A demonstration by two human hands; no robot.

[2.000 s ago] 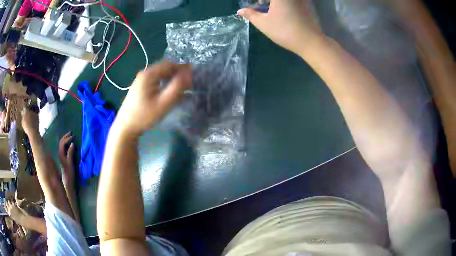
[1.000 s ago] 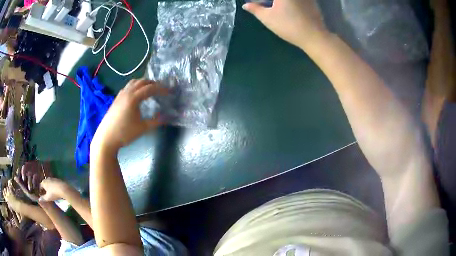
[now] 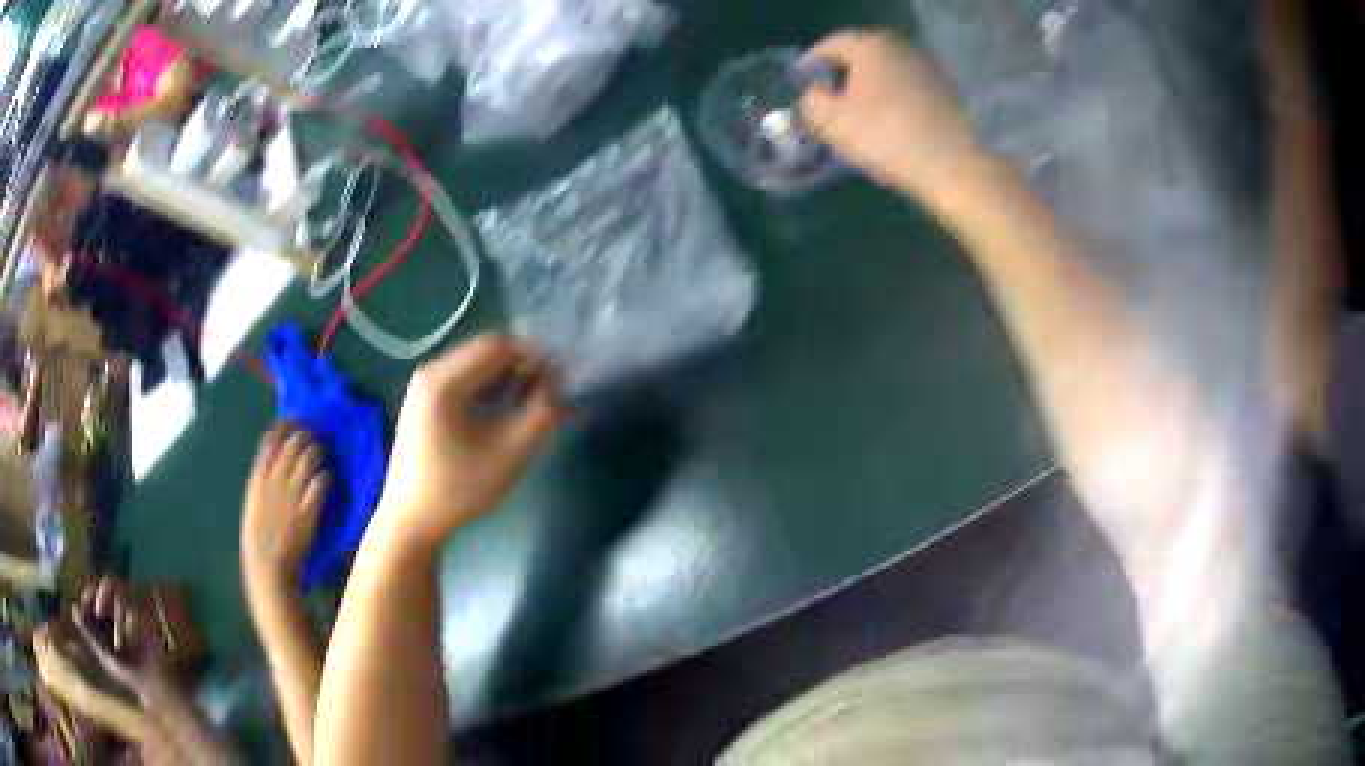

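A clear plastic bag (image 3: 629, 247) lies on the dark green table in front of me, its lower left edge near my left fingertips. My left hand (image 3: 476, 427) is over the table with curled fingers; blur hides whether it pinches the bag. My right hand (image 3: 891, 112) is farther off at the upper right, with its thumb and fingers at the rim of a round clear chopper bowl (image 3: 744, 127). A white hub (image 3: 779, 132) shows inside the bowl. The whole frame is blurred.
A blue cloth (image 3: 337, 434) lies at left with another person's hand beside it. A white cable (image 3: 392, 347) and red wire run to a white power strip (image 3: 202, 195). More clear bags (image 3: 539, 60) lie at the far side and upper right. The table's pale edge (image 3: 898, 539) curves before me.
The view has shifted, bringing the bowl at my right hand and the far bags into sight. The clear bag now looks shorter and turned. Another person's hand has come to the blue cloth.
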